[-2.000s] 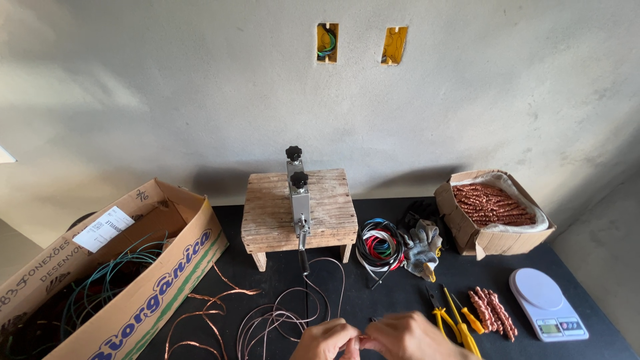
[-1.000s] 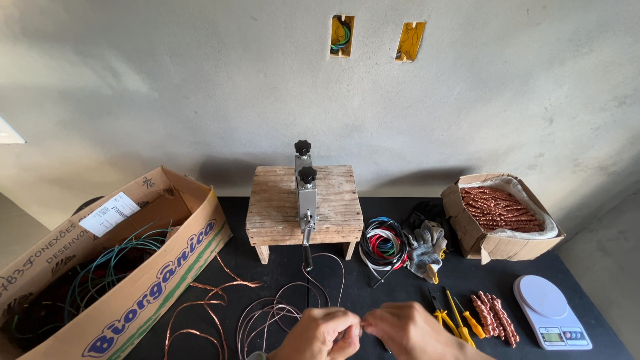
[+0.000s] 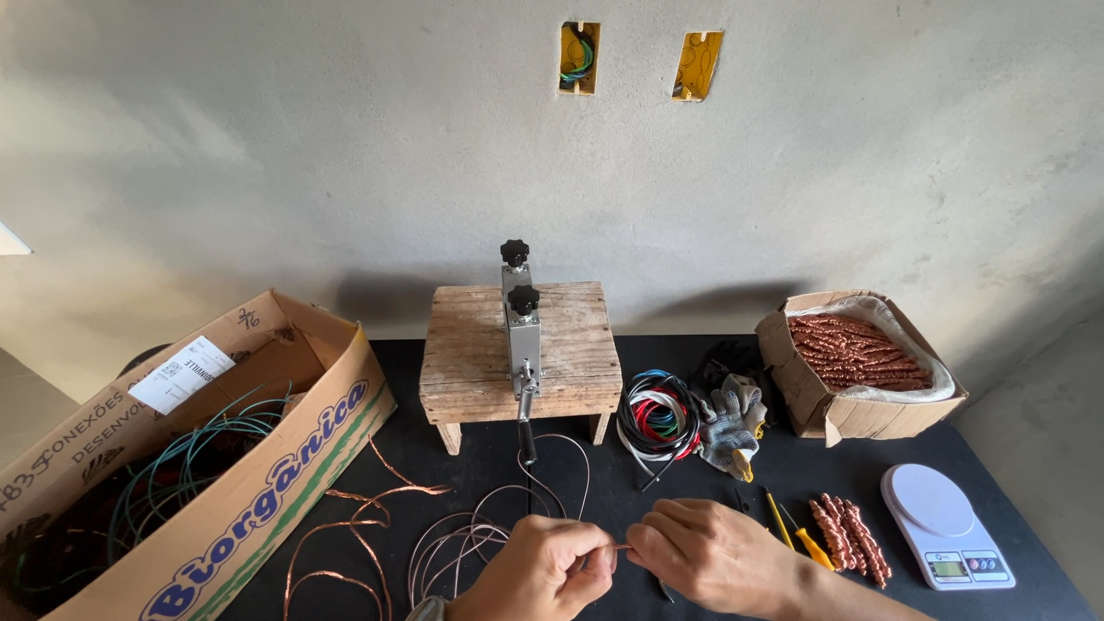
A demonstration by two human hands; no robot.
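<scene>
My left hand and my right hand are close together at the front edge of the view, each pinching a short stretch of thin copper-coloured wire between thumb and fingers. Behind my left hand lies a loose coil of thin brownish wire, which runs up toward the stool. Bare copper strands lie to its left. A metal wire-stripping machine with black knobs and a crank handle stands on a small wooden stool. Whether the pinched wire joins the coil is hidden.
Left is a cardboard box with green wires. Right are coiled coloured cables, work gloves, a yellow-handled tool, twisted copper bundles, a white kitchen scale and a box of twisted copper. Behind is a wall.
My hands stay close together with small shifts of the fingers. A short stretch of wire now shows between them.
</scene>
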